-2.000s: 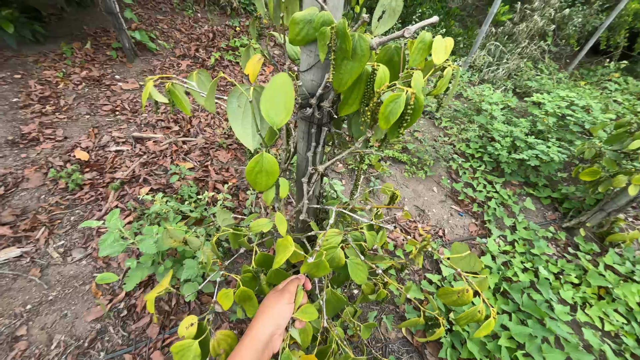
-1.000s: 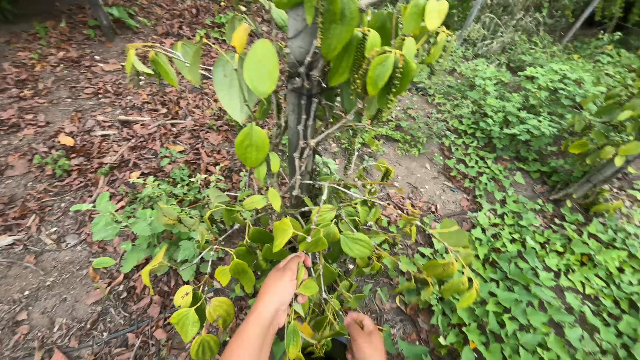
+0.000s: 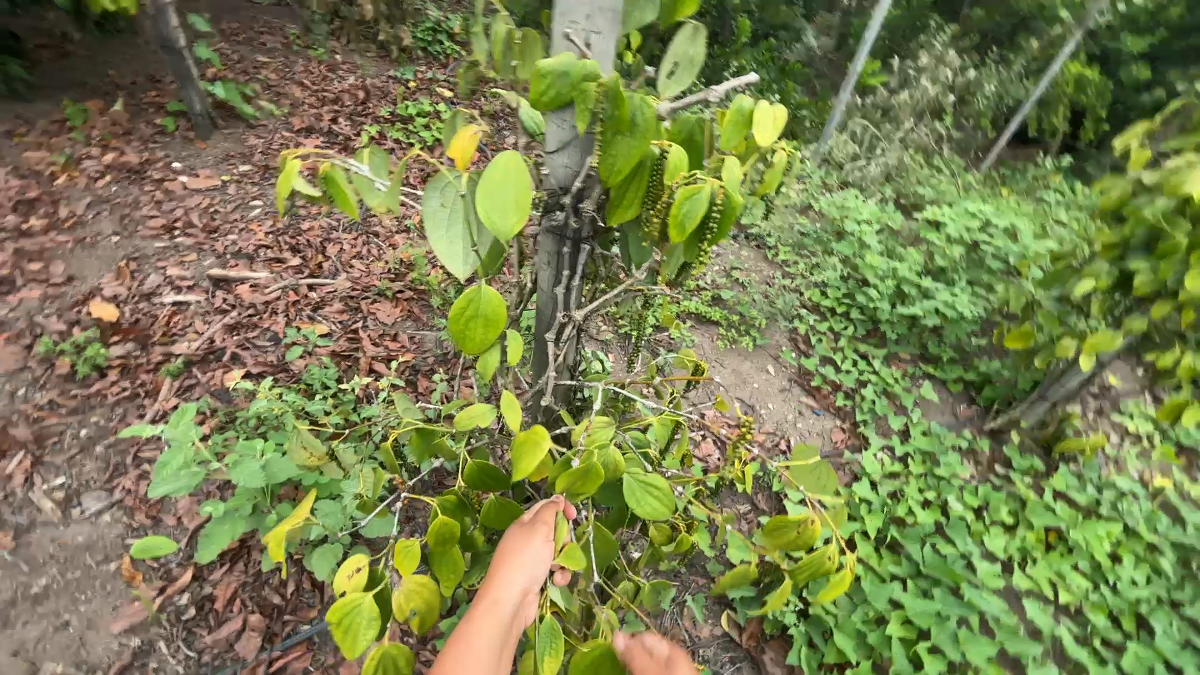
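Observation:
A pepper vine with broad green leaves (image 3: 476,319) climbs a grey post (image 3: 553,272), and green pepper spikes (image 3: 708,225) hang from its upper right side. At the vine's leafy base, my left hand (image 3: 532,553) is closed on a leafy pepper stem (image 3: 562,530); the fingertips are partly behind leaves. Low at the bottom edge is my right hand (image 3: 653,653), mostly cut off by the frame, beside the lower leaves. Whether it holds anything cannot be seen.
A bare woody branch (image 3: 708,94) juts right from the post. Brown leaf litter (image 3: 234,244) covers the ground at left, with a thin dark hose (image 3: 300,636) low down. Green ground cover (image 3: 937,562) spreads at right, near another leafy vine (image 3: 1125,272).
My right hand, out of view two seconds ago, came in at the bottom one second ago and now sits lower, mostly out of frame. My left hand stays at the stem.

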